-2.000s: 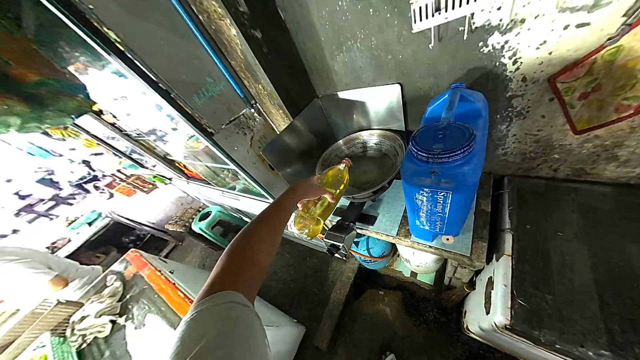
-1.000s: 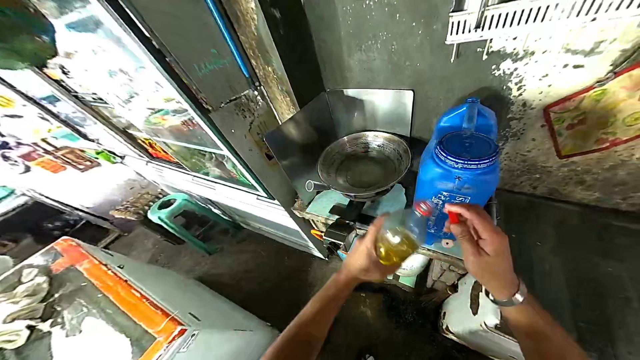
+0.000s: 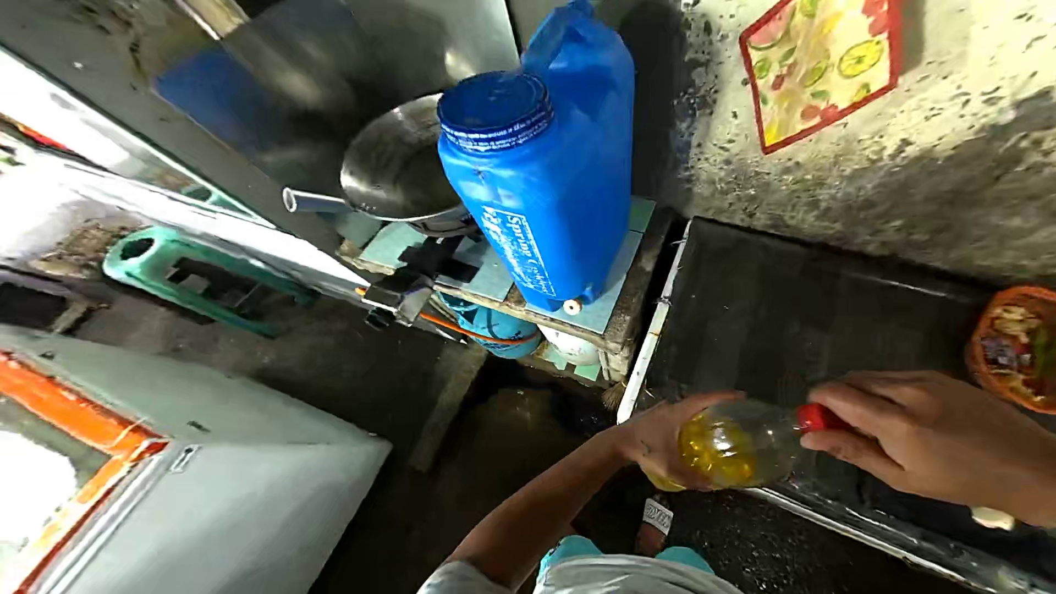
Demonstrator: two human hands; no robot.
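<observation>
My left hand (image 3: 668, 445) grips the body of a clear plastic bottle (image 3: 730, 445) with yellow oil in it, tilted over on its side. The fingers of my right hand (image 3: 899, 437) pinch the red cap (image 3: 818, 419) at the bottle's mouth; whether the cap turns cannot be seen. Beyond my hands, a large blue plastic water container (image 3: 553, 181) with a small tap stands on the tiled ledge. Behind it and to its left, a metal wok (image 3: 400, 169) rests on a stove, partly hidden by the container.
A dark-topped counter (image 3: 792, 322) runs along the wall at the right, with an orange basket (image 3: 1015, 346) of food at its far end. A light blue gas cylinder (image 3: 499, 330) is under the ledge. A green plastic stool (image 3: 198, 272) and a white cabinet (image 3: 239, 462) stand to the left.
Two seconds ago one hand held the bottle by the wok. My right hand, which held the red cap apart from the bottle one second ago, now has it at the mouth. The view has swung right.
</observation>
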